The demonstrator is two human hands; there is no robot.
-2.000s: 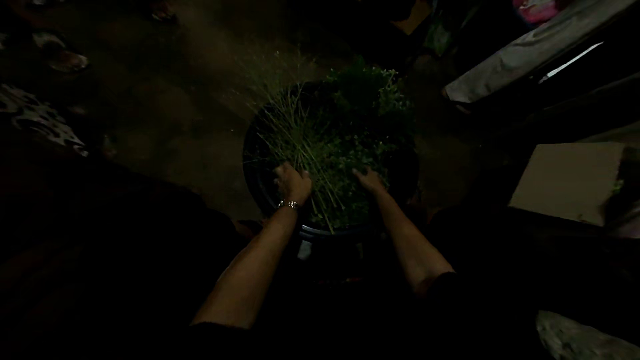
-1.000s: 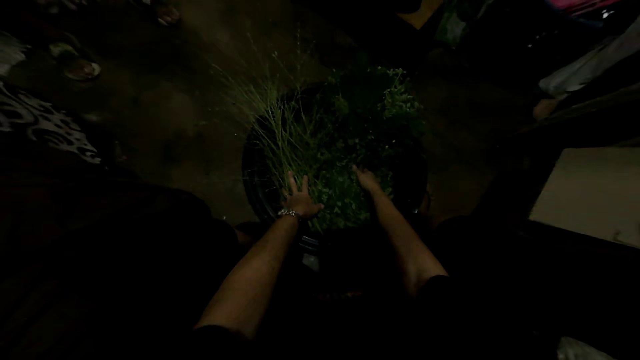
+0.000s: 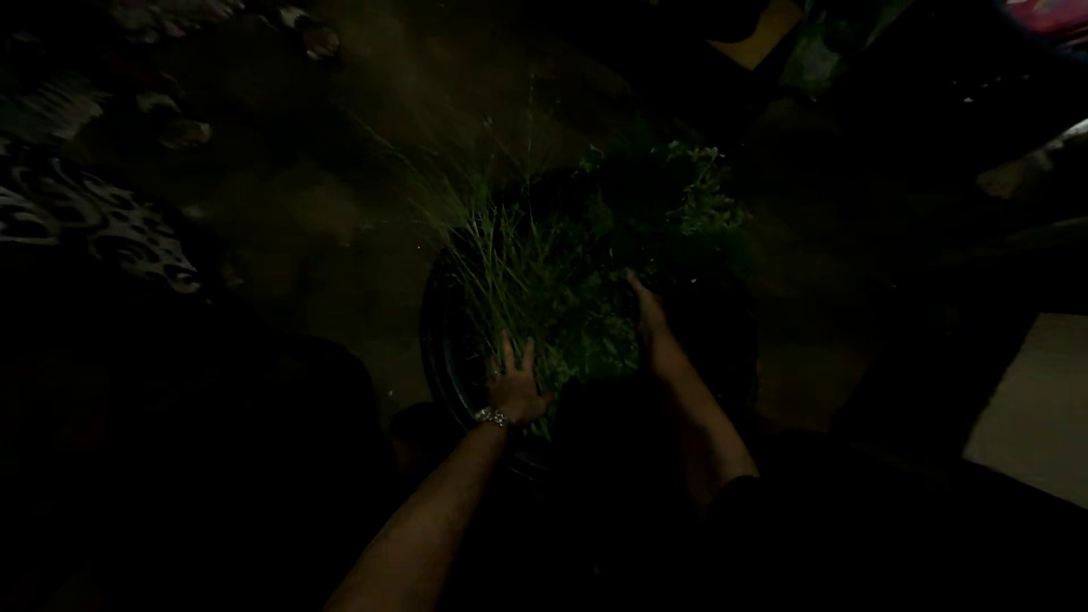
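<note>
A dark round tub stands in front of me, filled with leafy green herbs. Long thin stems lean over its far left rim. My left hand, with a bracelet at the wrist, rests palm down with its fingers spread on the base of the stems. My right hand stands edge-on against the right side of the leaves, its fingers pointing away from me; whether it holds any of them is too dark to tell. The tub's right side is mostly lost in shadow.
Patterned dark and white fabric is at the left. Another person's feet show at the upper left. A pale flat panel stands at the right edge, and a yellowish object lies beyond the tub. The light is very dim.
Two seconds ago my left hand was closed around the stems; its fingers are now spread over them. The stems lean further left than before.
</note>
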